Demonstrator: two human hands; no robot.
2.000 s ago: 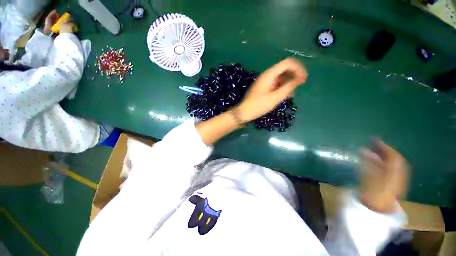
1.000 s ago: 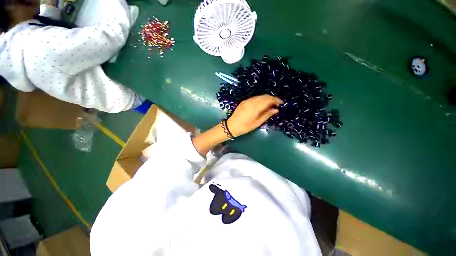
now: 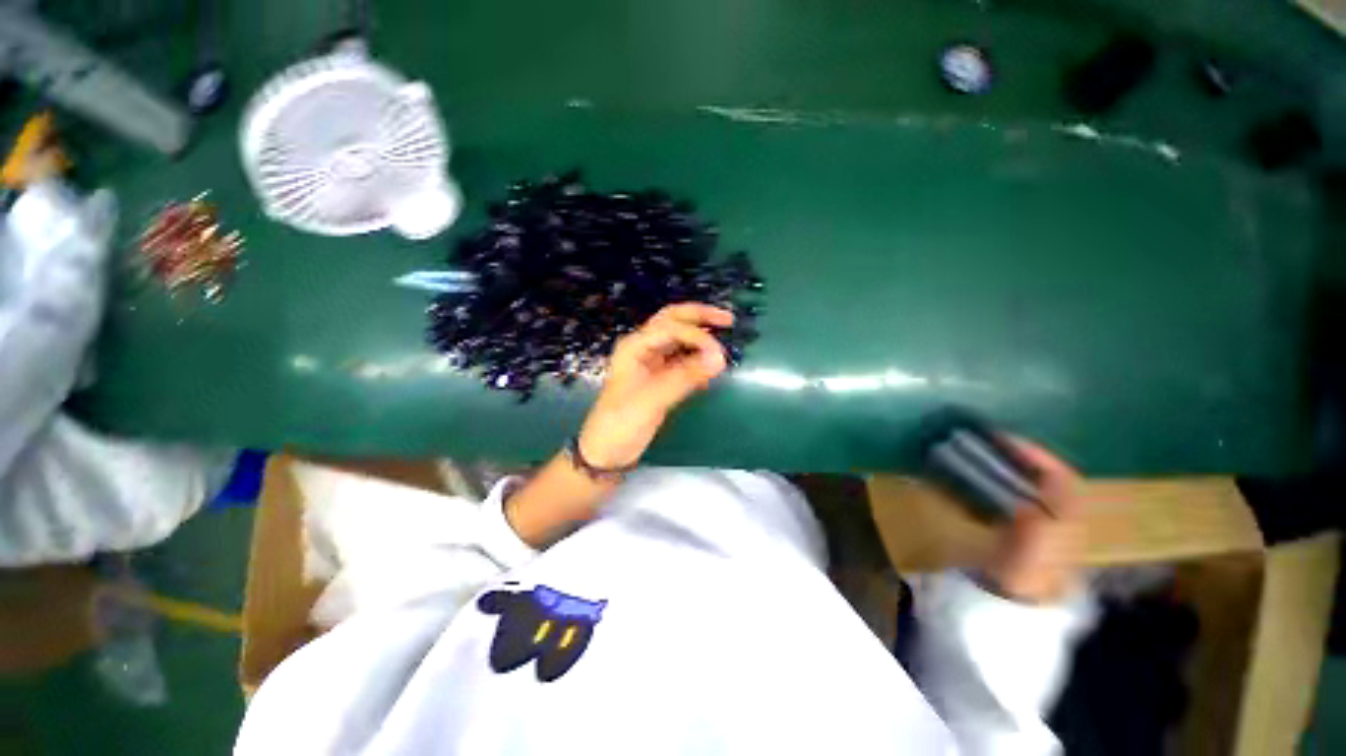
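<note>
A large heap of small glossy black fittings (image 3: 591,266) lies on the green bench in front of me. My left hand (image 3: 660,377) is at the heap's near right edge, fingers curled with the fingertips close together; whether a fitting is between them cannot be told. My right hand (image 3: 1041,517) is at the bench's near edge on the right, blurred, shut on a black cylindrical housing (image 3: 977,465) that is tilted. A thin pale blue tool (image 3: 437,281) lies at the heap's left edge.
A white fan (image 3: 347,145) lies behind left. A red-gold heap (image 3: 192,248) and a neighbour's sleeve (image 3: 52,281) are at left. A round disc (image 3: 965,67) and dark housings (image 3: 1110,71) are at the back right. Open boxes stand at lap left (image 3: 270,576) and right (image 3: 1281,620).
The view has turned back toward the right. My left hand has lifted from the heap to its near edge, fingers curled. My right hand has come into view with the black housing.
</note>
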